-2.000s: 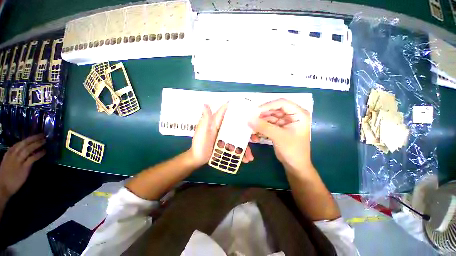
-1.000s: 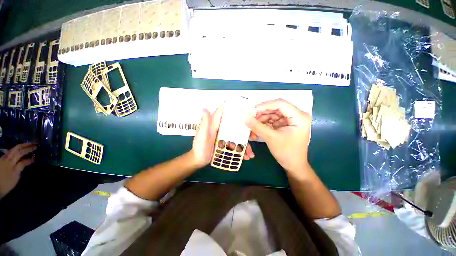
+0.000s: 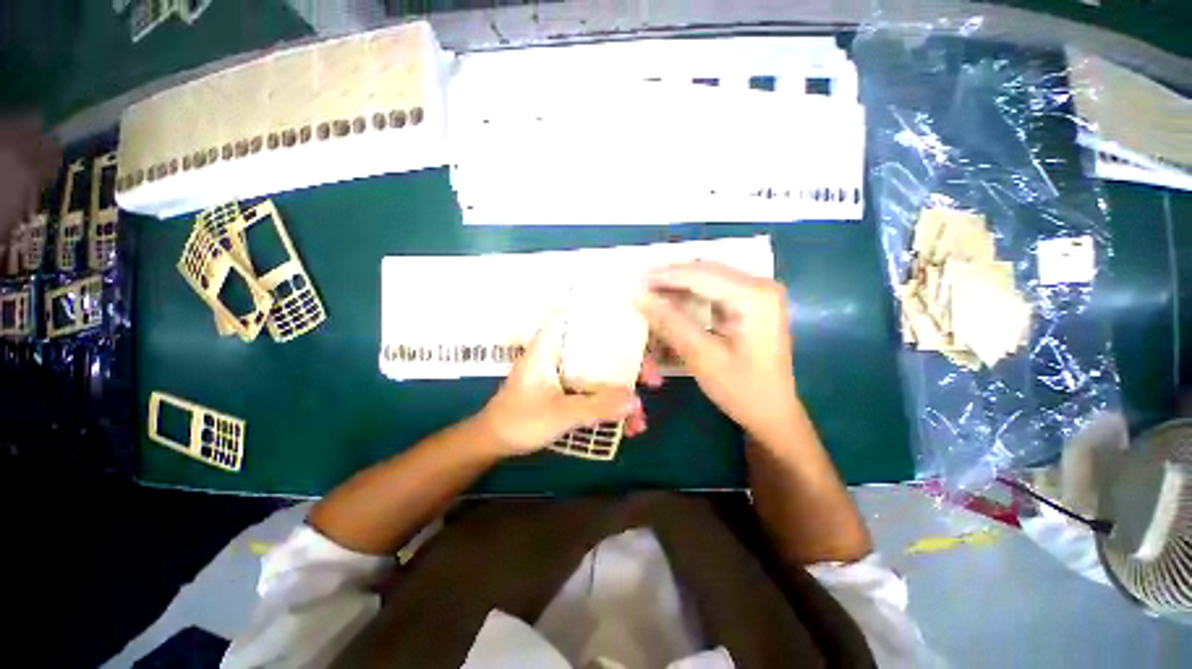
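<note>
A phone front housing (image 3: 591, 440) is in my left hand (image 3: 529, 403), held above the white liner strip's front edge. A pale piece (image 3: 604, 342) covers its screen part, and my left thumb lies across its keypad part. My right hand (image 3: 732, 337) is at the upper right of the piece, its fingertips close together and blurred; whether they grip anything cannot be told. The liner strip (image 3: 458, 294) lies behind my hands, with dark holes along its near edge. Its middle is hidden by my hands.
Several loose housings (image 3: 277, 268) lie at the left, one (image 3: 196, 433) nearer me. A thick sheet stack (image 3: 281, 118) and used liner sheets (image 3: 654, 144) are at the back. Peeled papers (image 3: 967, 294) lie on a clear bag (image 3: 902, 431). A fan (image 3: 1157, 523) is at right.
My left thumb has moved from the housing's side across its keypad part. My right fingers have shifted slightly and are blurred. The neighbour's hand at lower left is gone; the view has shifted.
</note>
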